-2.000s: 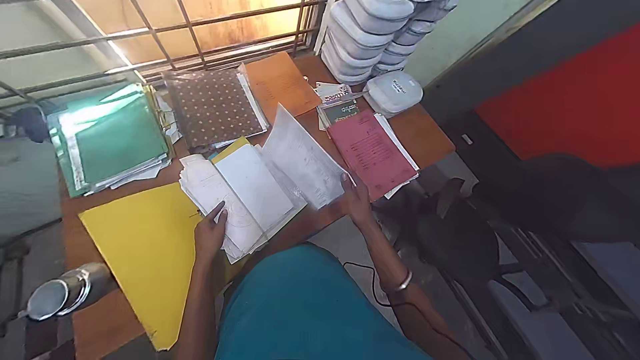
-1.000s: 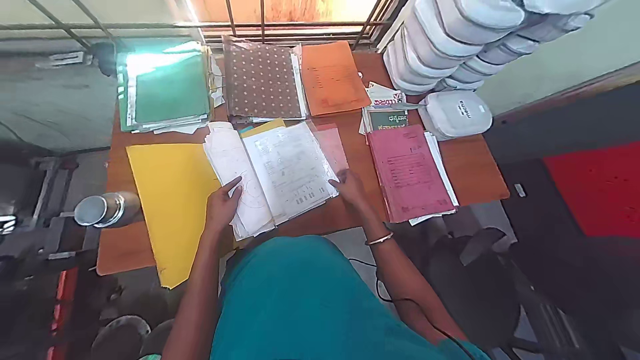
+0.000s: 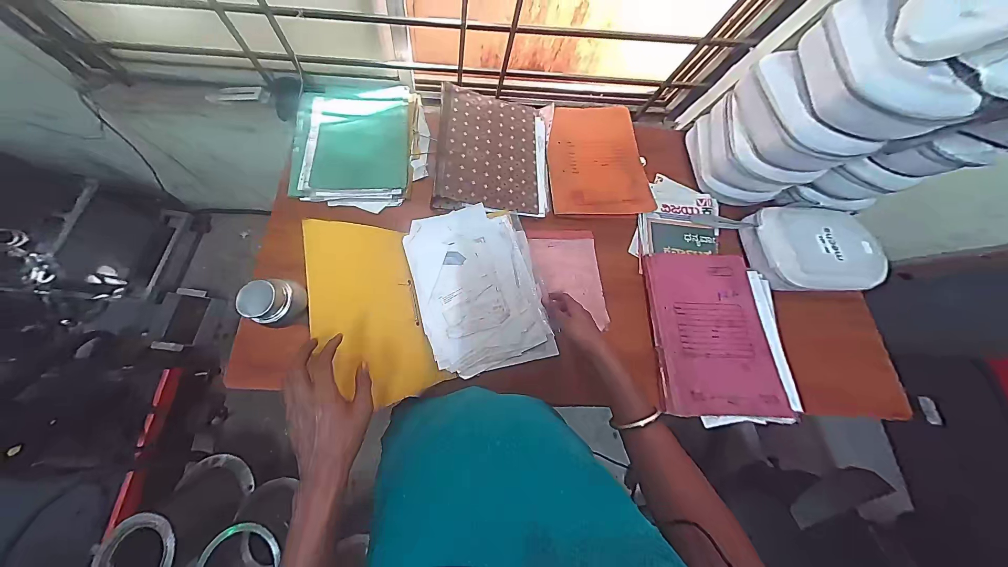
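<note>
An open yellow paper folder (image 3: 366,315) lies on the wooden table, with a stack of loose white papers (image 3: 480,295) on its right side. My left hand (image 3: 327,386) rests with fingers apart at the folder's lower left edge. At the papers' right edge is my right hand (image 3: 573,319), its fingers bent by a clear plastic sleeve; whether they pinch it cannot be told. A pink sheet (image 3: 571,272) lies just beyond that hand. Further right sits a magenta file (image 3: 720,339) with white papers under it.
Along the back lie a green file (image 3: 358,146), a brown patterned file (image 3: 490,150) and an orange file (image 3: 600,161). A metal container (image 3: 272,302) stands at the left edge. White plastic boxes (image 3: 835,102) are stacked at the right, near a single white box (image 3: 815,248) and booklets (image 3: 683,236).
The papers held up by both hands now lie flat in a stack. My left hand has left them for the folder's lower left edge. The view has shifted.
</note>
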